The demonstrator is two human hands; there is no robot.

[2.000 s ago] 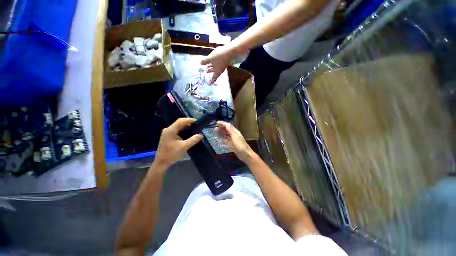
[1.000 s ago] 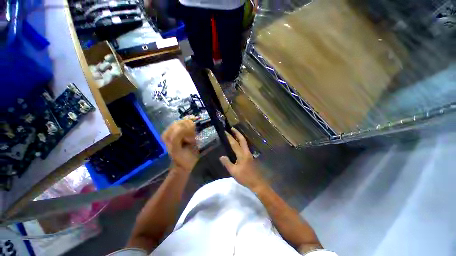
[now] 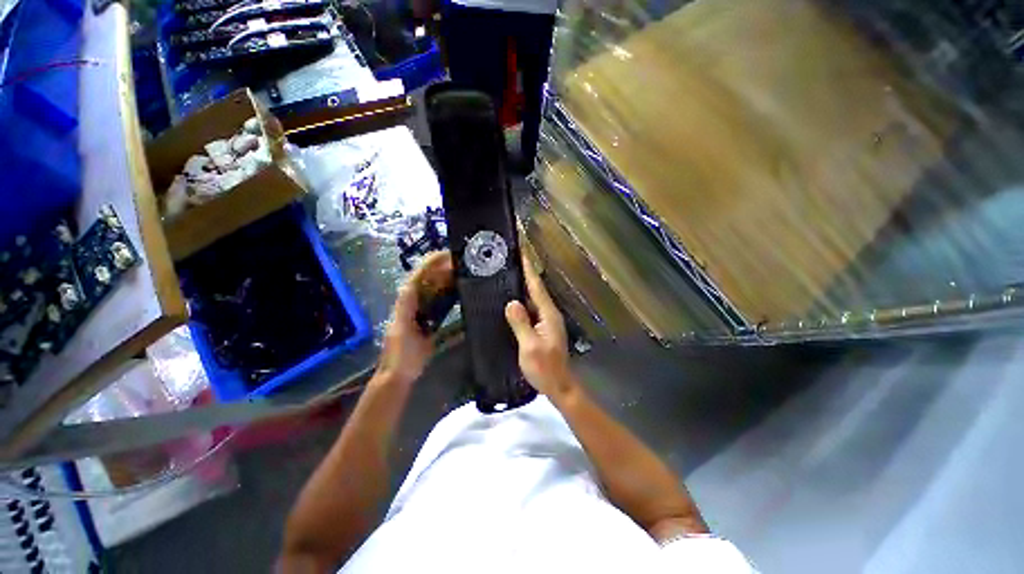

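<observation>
A long black device housing (image 3: pixel 477 168) stands lengthwise in front of my body, its face with the round silver-grey centre turned up. My right hand (image 3: pixel 544 336) grips its right edge, with the thumb on the ribbed lower part. My left hand (image 3: pixel 416 314) is at its left edge, closed around a short black side handle (image 3: pixel 436 294) beside the housing. The fingers partly hide the handle, and I cannot tell if it is joined to the housing.
A blue bin (image 3: pixel 354 325) with black parts and a cardboard box (image 3: pixel 219 230) of white parts are at left. Small parts lie on bubble wrap (image 3: pixel 320 168). Circuit boards (image 3: pixel 67 280) lie on the left bench. A wire rack (image 3: pixel 640 219) with cardboard is at right. A person's legs (image 3: pixel 537 67) are beyond.
The housing has turned from edge-on to face up with its round centre showing. My left hand has come to its left side. Earlier, another person's arm reached over the bench; it is gone.
</observation>
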